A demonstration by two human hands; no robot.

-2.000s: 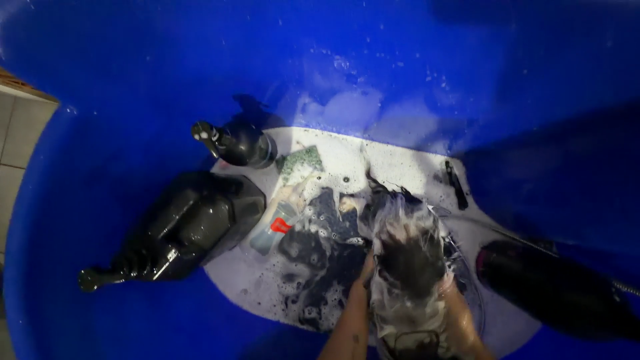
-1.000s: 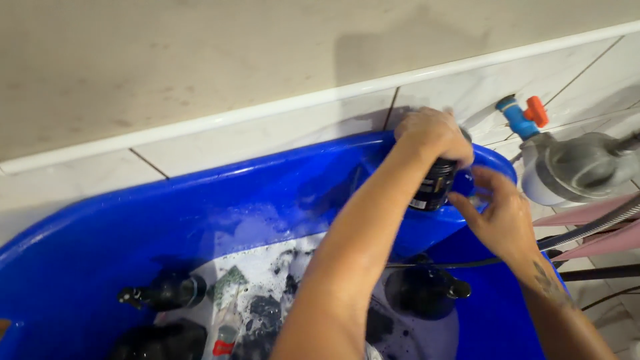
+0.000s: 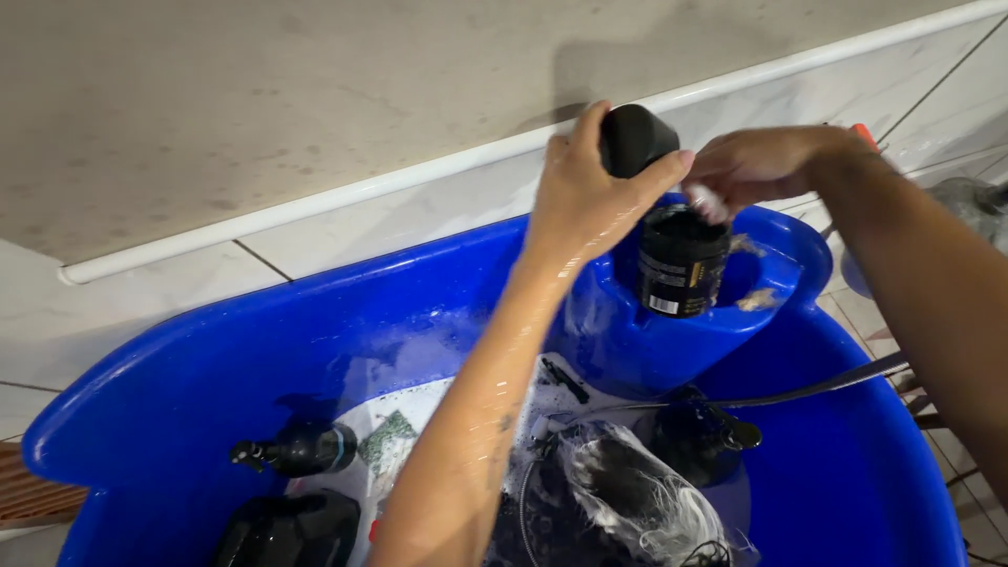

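My left hand [image 3: 587,185] grips a black round lid [image 3: 636,142], raised above the rim of a blue plastic tub [image 3: 378,268]. My right hand [image 3: 728,177] is at the mouth of an uncovered black jar [image 3: 683,264], with white, creamy stuff on its blurred fingers. The jar bears a label and stands on the molded ledge at the tub's corner. Below lies a wet, dark and whitish hairy thing [image 3: 638,492] in the foamy water; whether it is an animal or a wig I cannot tell.
A black spray bottle [image 3: 307,449], a larger black container [image 3: 291,531], a green sponge [image 3: 387,441] and a dark pump bottle [image 3: 697,441] lie in the tub. A metal hose [image 3: 819,386] crosses its right edge. A wall with a white pipe [image 3: 339,193] runs behind.
The view has swung up from the water to the tub's corner. Both hands were at the hairy thing, then around the jar; now the lid is off in my left hand.
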